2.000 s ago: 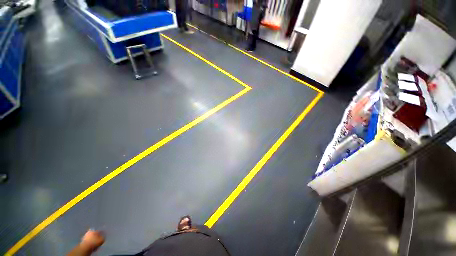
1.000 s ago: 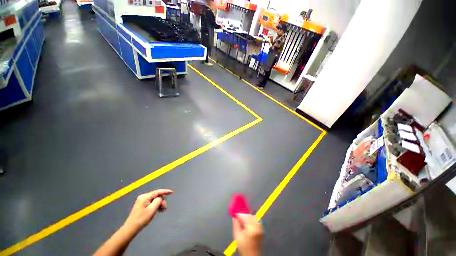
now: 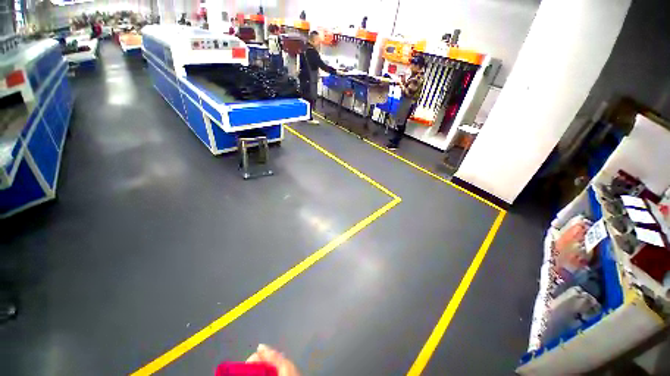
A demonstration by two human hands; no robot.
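A bright pink-red piece shows at the bottom edge of the picture, cut off by it. My right hand is beside it, with its fingers around the piece's right side. The hand is blurred and only its upper part shows. The piece's lower part and full shape are hidden. My left hand is out of the picture.
Grey floor with yellow lane lines. A blue-and-white conveyor machine bears dark pieces, with a metal stool at its end. Two people stand near orange-topped machines. A white pillar and a filled white box are at right.
The view has tilted up, showing more of the far hall. My left hand has left the picture. My right hand with the pink piece now sits lower and further left.
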